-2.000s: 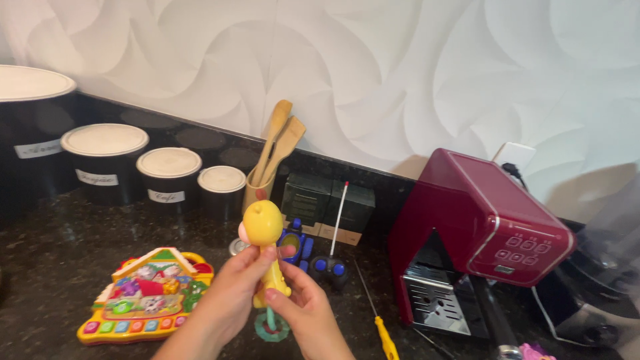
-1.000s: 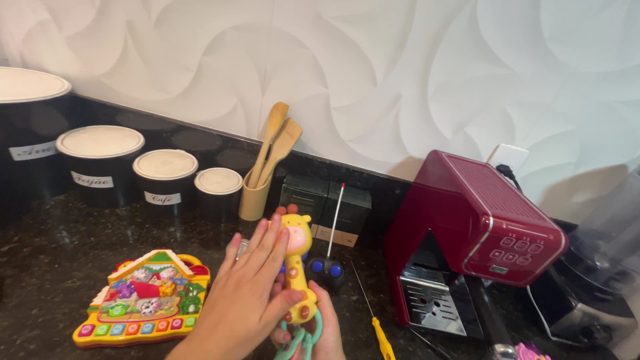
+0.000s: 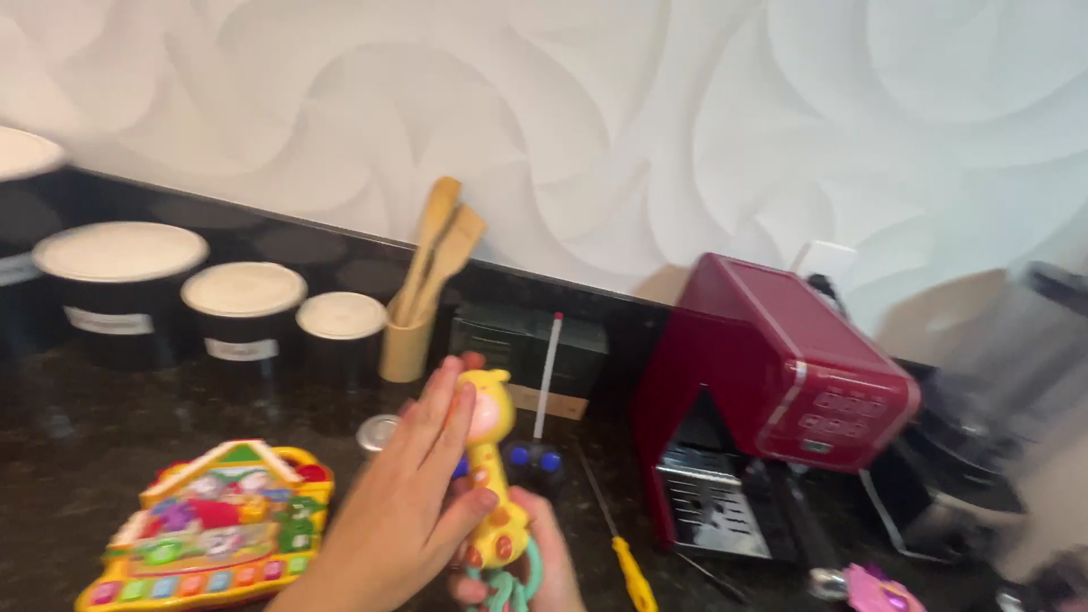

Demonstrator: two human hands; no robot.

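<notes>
A yellow plastic giraffe toy (image 3: 491, 476) with a pink face, orange spots and teal rings (image 3: 510, 586) at its base is held upright in front of me. My right hand (image 3: 544, 544) grips its lower end from behind and the right. My left hand (image 3: 408, 493), fingers extended and together, lies along the giraffe's left side, its thumb across the toy's body. Left of my hands lies a colourful farmhouse-shaped musical toy (image 3: 212, 527) with a row of coloured keys. A screwdriver with a yellow handle (image 3: 633, 574) lies to the right.
Black canisters with white lids (image 3: 244, 291) and a holder with wooden utensils (image 3: 406, 348) stand along the wall. Behind my hands are dark boxes (image 3: 586, 348) and a blue-knobbed controller with an antenna (image 3: 535, 459). A red coffee machine (image 3: 765, 365) stands right, near a pink toy (image 3: 880, 591).
Two seconds ago both hands were around the giraffe's body, its face turned left. Its face became visible, and my left hand moved up flat along its side. The view has shifted slightly.
</notes>
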